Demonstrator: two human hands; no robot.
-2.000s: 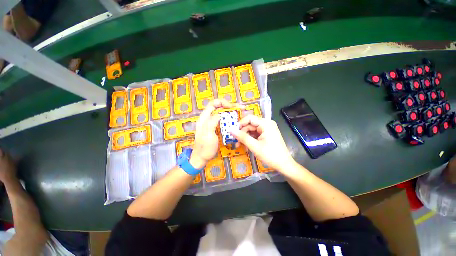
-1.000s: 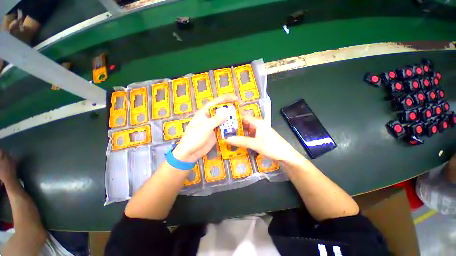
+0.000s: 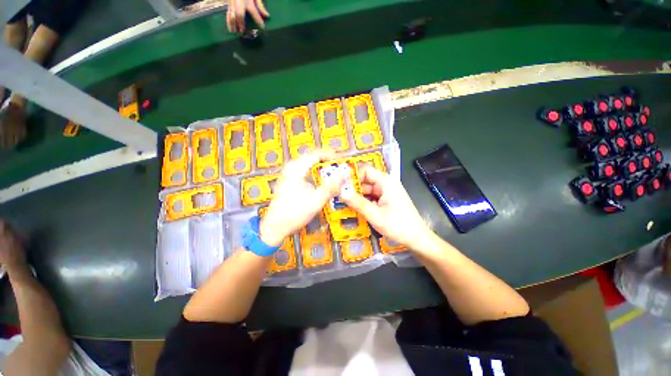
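Note:
A yellow-orange front housing (image 3: 348, 225) is held between both hands above the blister tray (image 3: 175, 253). A small white insert with dark dots (image 3: 336, 175) lies in its upper part, partly covered by fingers. My left hand (image 3: 296, 200), with a blue band at the wrist, grips the housing's left side, its thumb on the insert. My right hand (image 3: 382, 205) is at the right side, its fingertips pressed on the insert. More yellow housings sit in rows in the tray; some pockets at the lower left are empty.
A black smartphone (image 3: 455, 188) lies right of the tray. Black parts with red faces (image 3: 602, 149) stand massed at far right. The green belt (image 3: 485, 51) carries housings and small dark parts. A grey post (image 3: 81, 99) slants at left. Other people's hands show at the top and left.
The housing came under the insert, then tilted slightly, its lower end more exposed. My left thumb moved onto the insert. Belt parts shifted left, and another person's hand appeared at a dark part on the belt.

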